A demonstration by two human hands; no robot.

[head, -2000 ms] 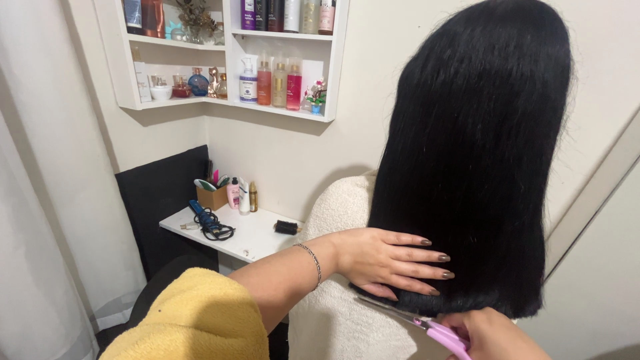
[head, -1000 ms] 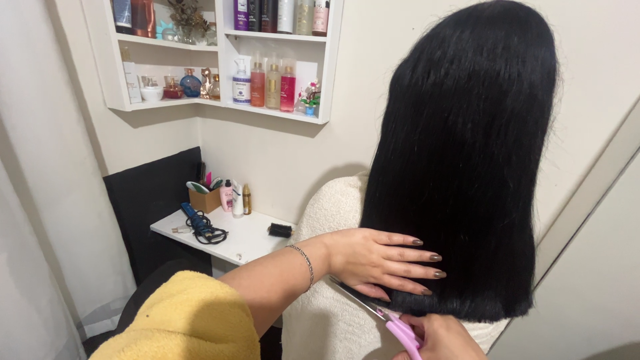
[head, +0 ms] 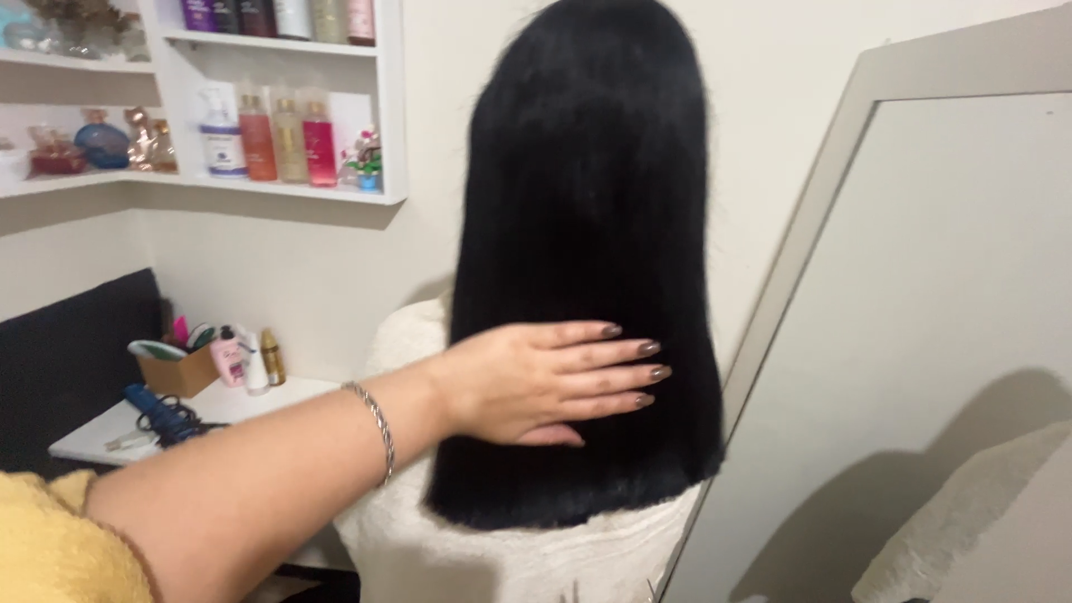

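Note:
Long straight black hair (head: 586,209) hangs down the back of a person seen from behind, over a cream fleecy garment (head: 536,561). Its lower edge is slightly uneven and slants up to the right. My left hand (head: 544,381) lies flat on the lower part of the hair, palm inward, fingers somewhat apart and pointing right, holding nothing. A twisted silver bracelet (head: 377,431) circles the wrist below a yellow sleeve. My right hand is out of view. At the bottom edge, thin blurred tips show against the garment; what they belong to cannot be told.
At the left, a white table (head: 310,394) bears a blue corded styling tool (head: 163,414), a cardboard box (head: 180,368) of brushes and several bottles. White wall shelves (head: 276,188) with bottles hang above. A large framed mirror (head: 938,293) leans at the right, close to the hair.
My right hand and the pink-handled scissors, at the hair's lower edge before, have left that place. My left hand is now higher above the hair's ends. The view has shifted right.

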